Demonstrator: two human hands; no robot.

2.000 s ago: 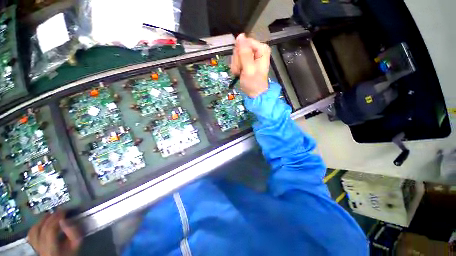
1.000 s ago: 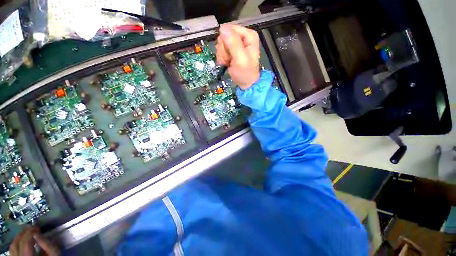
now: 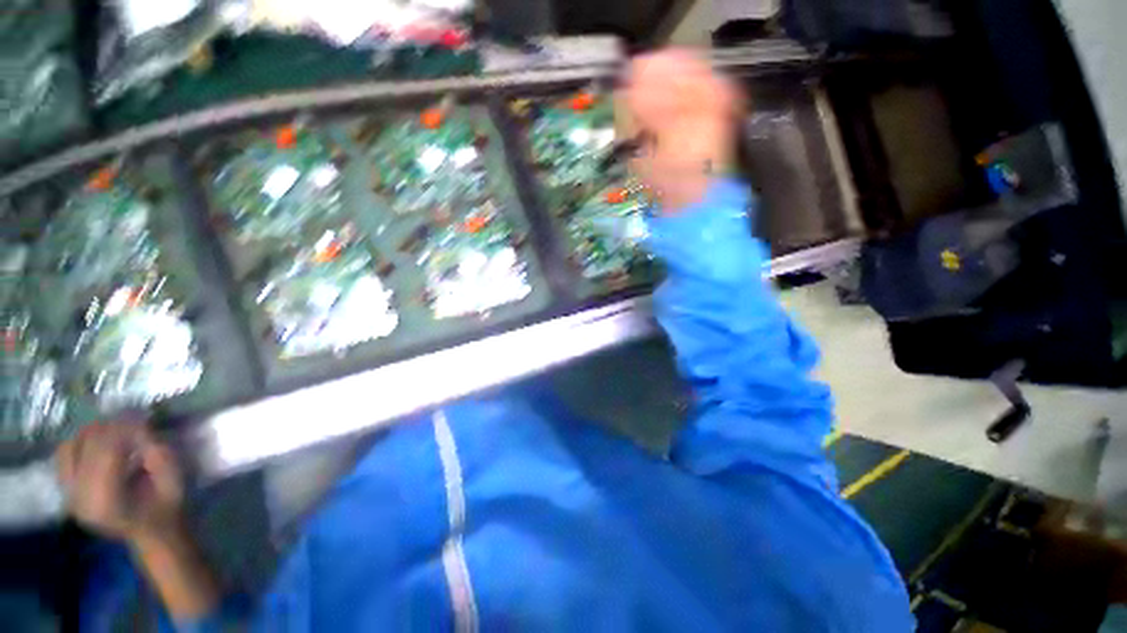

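Note:
Green circuit boards sit in dark carriers on the conveyor; the view is blurred. My right hand is closed in a fist over the rightmost carrier, above the right side of a circuit board. Part of a thin dark tool seems to show at its left edge; most of it is hidden in the fist. My left hand rests with bent fingers at the near conveyor rail, lower left. Whether it grips the rail is unclear.
Crinkled clear bags lie beyond the far rail. The machine infeed with dark blocks is at the right, and a small hand crank hangs below it. Green floor with yellow lines shows at lower right.
The view has shifted, so the boards and both hands appear further right, and it is more blurred. My right hand remains a fist over the rightmost carrier. My left hand and wrist show more fully.

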